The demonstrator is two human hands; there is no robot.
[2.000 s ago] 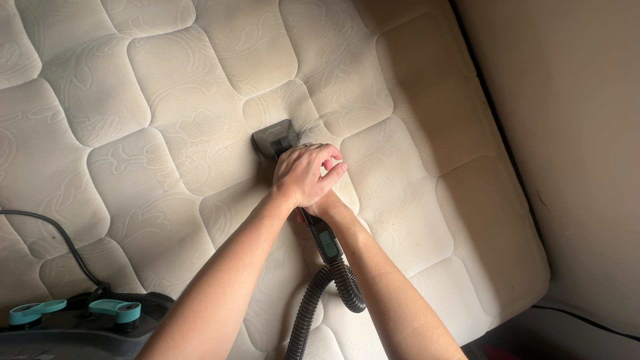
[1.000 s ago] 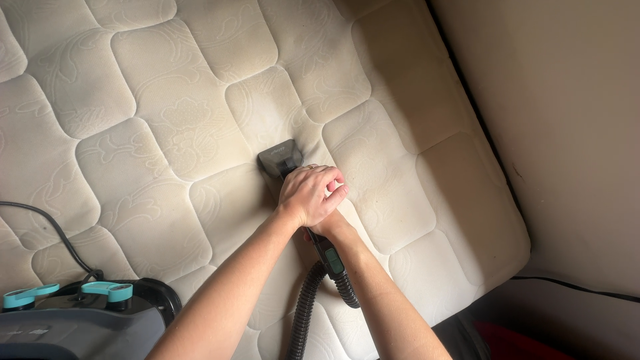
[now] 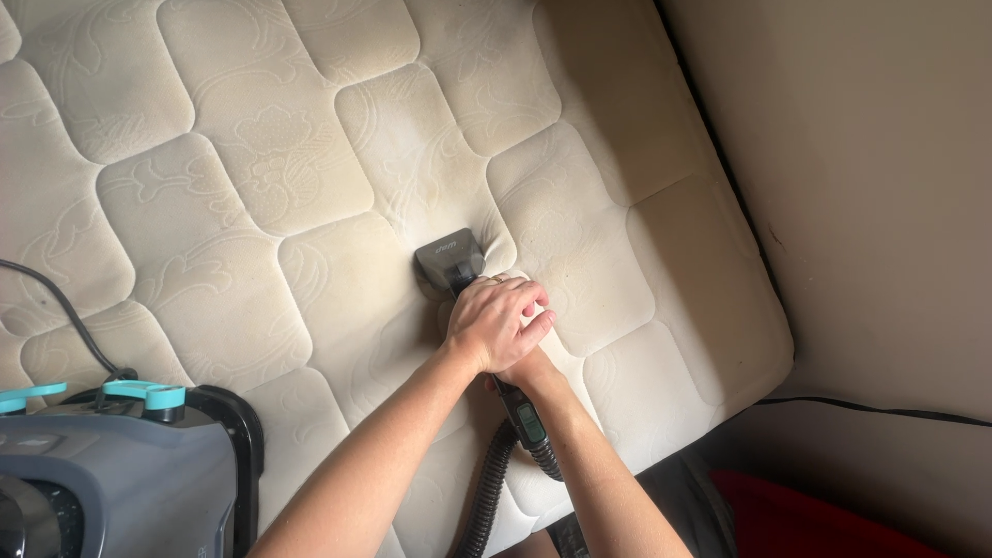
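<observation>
My right hand (image 3: 535,370) is wrapped round the black handle (image 3: 518,401) of an upholstery-cleaner nozzle, mostly hidden under the other hand. My left hand (image 3: 496,322), with a ring on one finger, lies on top of it and presses down over the handle. Ahead of both hands, the dark translucent nozzle head (image 3: 449,254) rests flat on a cream quilted mattress (image 3: 302,170), which dips and wrinkles around it. A black corrugated hose (image 3: 490,488) loops from the rear of the handle toward the bottom edge.
The grey cleaning machine (image 3: 163,465) with turquoise latches stands at lower left, and a black cord (image 3: 58,298) runs from it. A beige wall (image 3: 868,170) borders the mattress on the right. Another dark cable (image 3: 876,408) and red fabric (image 3: 806,511) show at lower right.
Both hands and the nozzle have drawn back along the mattress, toward my body. More of the cleaning machine shows at lower left, as the view has shifted somewhat.
</observation>
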